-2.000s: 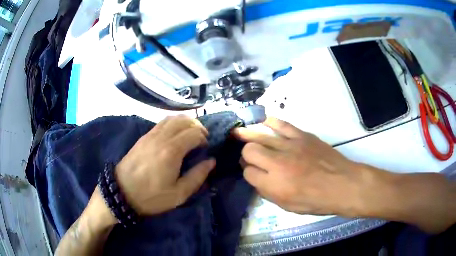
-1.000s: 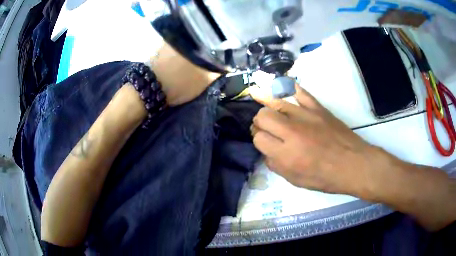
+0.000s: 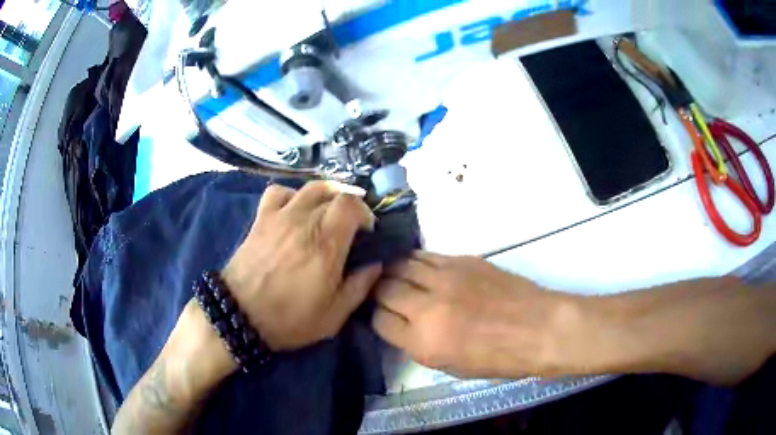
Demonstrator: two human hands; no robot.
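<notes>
A navy denim garment piece [image 3: 170,225] lies under both my hands and spreads to the left and down to the front edge. My left hand [image 3: 293,272], with a dark braided bracelet at the wrist, holds the cloth just in front of the sewing machine's tension dial [image 3: 383,146]. My right hand [image 3: 459,310] holds the cloth's right side, its fingertips close to my left thumb. A narrow yellowish edge shows on the cloth between the left fingertips and the dial. The needle and presser foot are hidden.
The white sewing machine [image 3: 374,51] with blue "JACK" lettering stands behind the hands. A black smartphone [image 3: 596,119] lies at the right, with red-handled scissors [image 3: 723,204] beside it. A measuring tape [image 3: 485,399] runs along the front edge. Dark crumpled cloth [image 3: 98,144] hangs at the far left.
My left hand has come back from behind the machine head onto the cloth in front. My right hand has moved left and down. The view has shifted, so more of the machine shows.
</notes>
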